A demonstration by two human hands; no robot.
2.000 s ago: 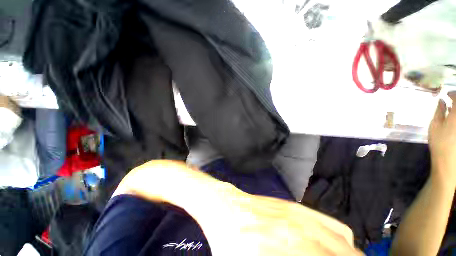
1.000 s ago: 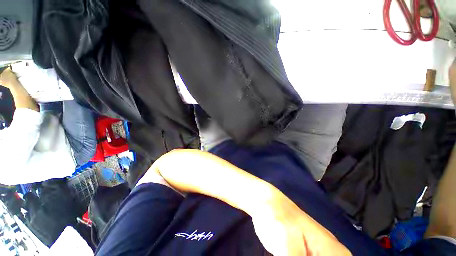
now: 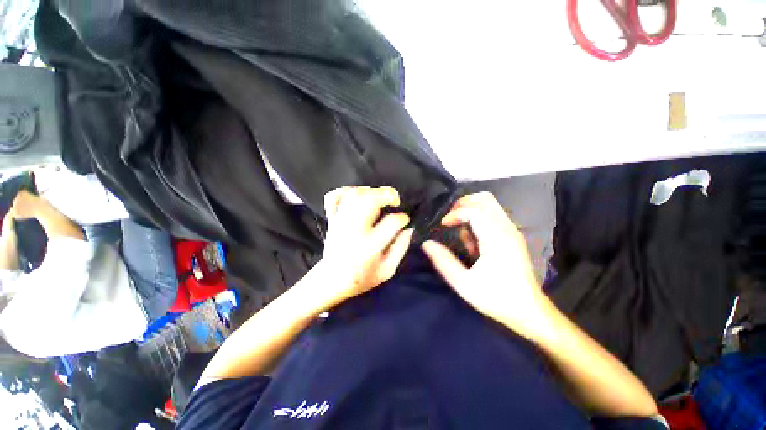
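The black ribbed garment (image 3: pixel 336 92) hangs over the left part of the white table and down to my lap. My left hand (image 3: pixel 365 235) pinches the garment's near end at the table's front edge. My right hand (image 3: pixel 483 252) grips the same end just to the right, with a small dark thing partly hidden in its curled fingers. The two hands are close together, and the fingers cover the piece of cloth between them.
Red-handled scissors (image 3: pixel 630 25) lie on the white table (image 3: pixel 537 109), with a tan patch (image 3: pixel 677 111) near its edge. Black cloth (image 3: pixel 638 252) hangs at right below the table. Another person (image 3: pixel 76 285) sits at left, near a red item (image 3: pixel 200 273).
My left hand has come up from low over my lap, and my right hand has come in from the far right. Both now hold the garment's end. The view has shifted.
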